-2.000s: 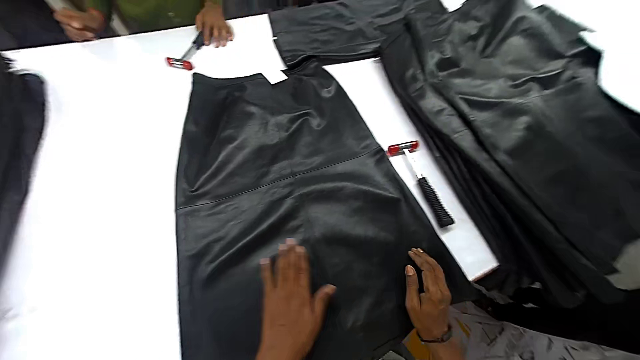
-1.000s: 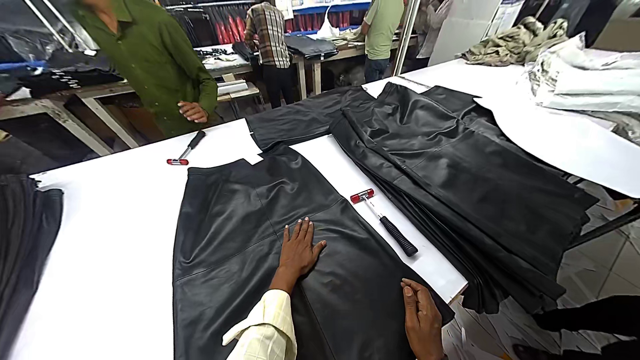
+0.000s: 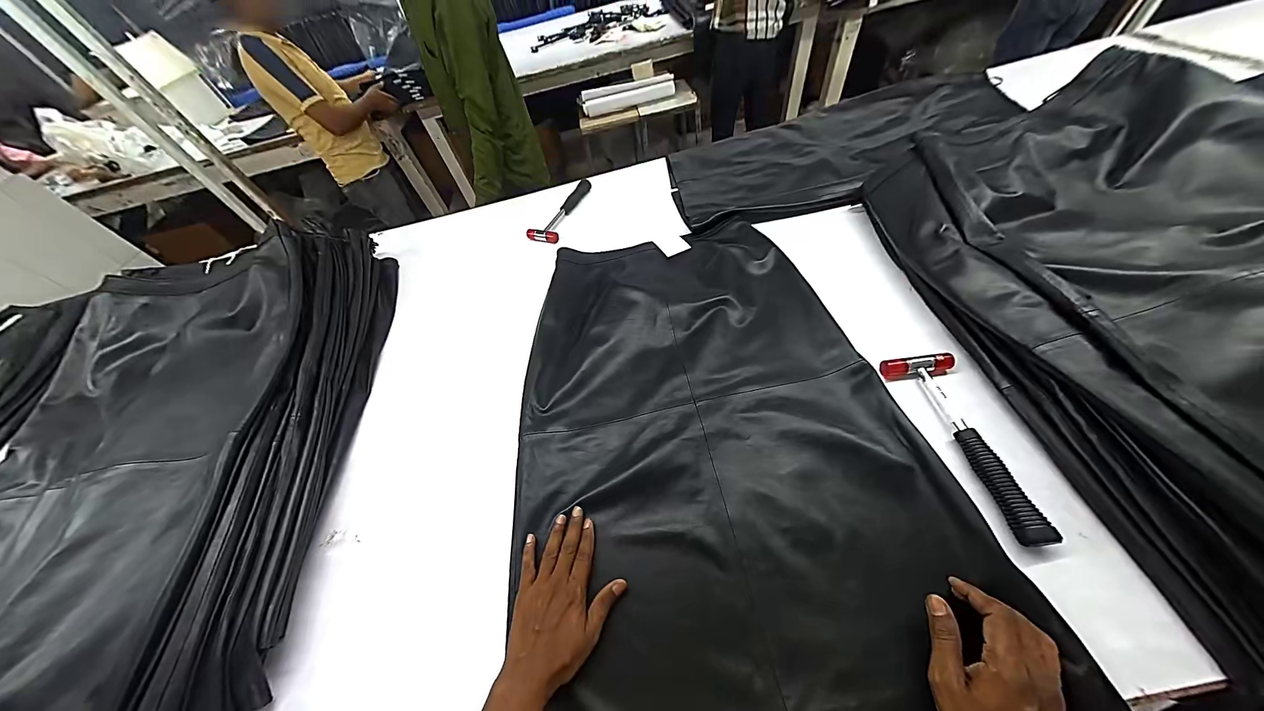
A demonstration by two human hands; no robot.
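Note:
A black leather skirt [image 3: 691, 434] lies flat on the white table top, its waist pointing away from me and a small white tag at the waistband. My left hand [image 3: 560, 602] rests flat on the skirt's left side, fingers apart. Near its lower right edge, my right hand [image 3: 992, 647] touches or hovers just over the leather, thumb and forefinger apart; whether it pinches any leather I cannot tell. Right of the skirt lies a mallet [image 3: 987, 454] with red faces and a black ribbed grip. Beyond the waist lies a second red-faced mallet [image 3: 559, 212].
A stack of black leather skirts [image 3: 247, 395] hangs over the table's left part. More black leather garments [image 3: 1116, 217] cover the right side, and another black leather piece [image 3: 810, 153] lies along the far edge. Several people stand beyond, near workbenches [image 3: 592, 44].
My left hand has moved from the middle of the skirt to its left side. My right hand stays by the right edge. The view has swung to show more of the left stack.

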